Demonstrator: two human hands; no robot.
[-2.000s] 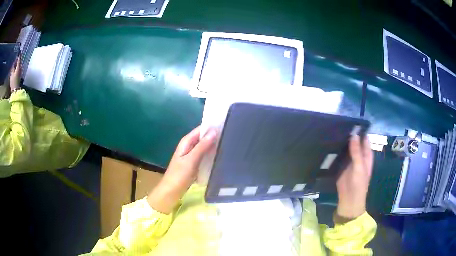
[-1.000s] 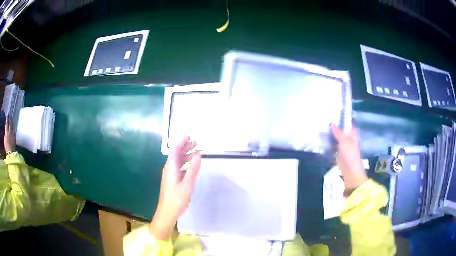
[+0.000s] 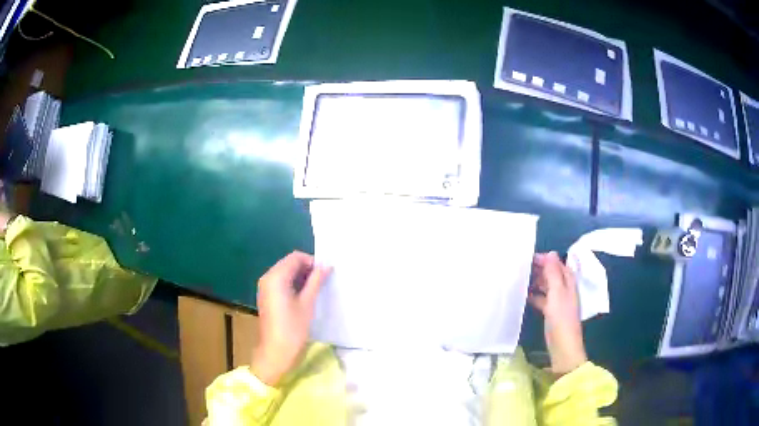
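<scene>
A plain white sheet or pad (image 3: 424, 279) lies flat in front of me. My left hand (image 3: 287, 304) holds its left edge between thumb and fingers. My right hand (image 3: 556, 299) holds its right edge with curled fingertips. Just beyond it, a tablet (image 3: 384, 141) lies on a white sheet that shows as a border around it. Glare washes out most of its face, and a round mark shows near its lower right corner.
A crumpled white cloth (image 3: 592, 270) lies right of my right hand, beside a small metal fixture (image 3: 672, 243). Screen-side tablets (image 3: 562, 65) lie along the far side. Layered tablets (image 3: 732, 283) lean at far right. White stack (image 3: 76, 162) and a person's yellow sleeve (image 3: 62, 279) are left.
The raised, white-bordered slab has left my right hand. Both hands now grip the white sheet's sides. Another screen-side tablet shows at the far side, and the white cloth is now more fully visible.
</scene>
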